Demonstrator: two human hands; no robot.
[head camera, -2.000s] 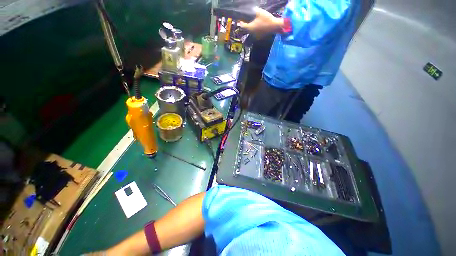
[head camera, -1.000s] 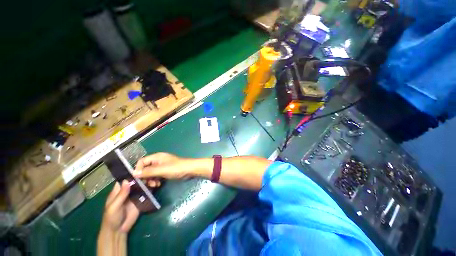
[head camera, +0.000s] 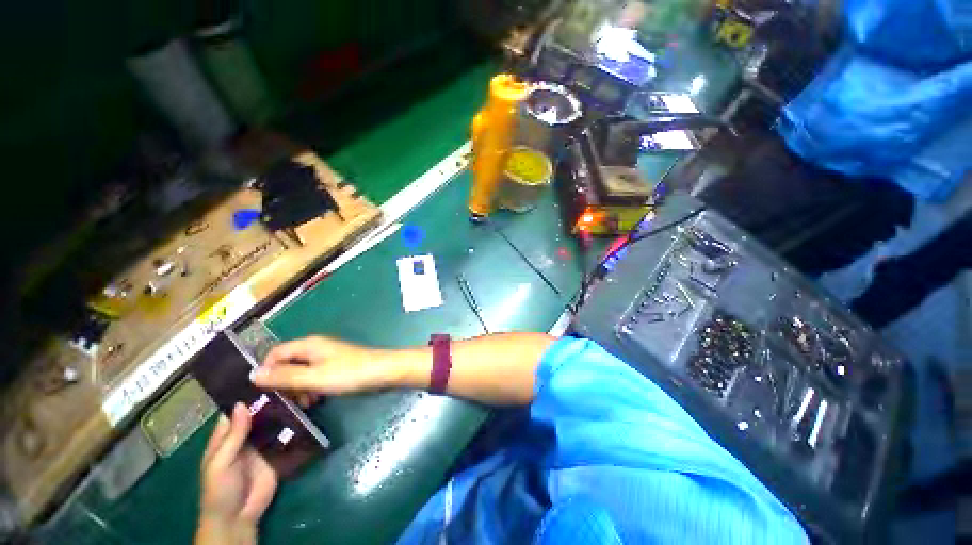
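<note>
A dark phone with a pale edge and small white marks on its face is held above the green mat at the lower left. My left hand holds it from below, thumb on its near side. My right hand is at its upper side, fingers on its pale edge. Whether the phone is one piece or a screen and body together cannot be told. The white card and the tweezers lie on the mat beyond my right forearm.
An orange electric screwdriver stands behind, near a yellow-filled cup and a powered unit with a red light. A parts tray is at right. The wooden ledge with loose parts is at left. A person in blue stands at upper right.
The view has swung left, bringing both hands and the phone into sight. Over the last second the hands stay on the phone, and its dark marked face shows more fully.
</note>
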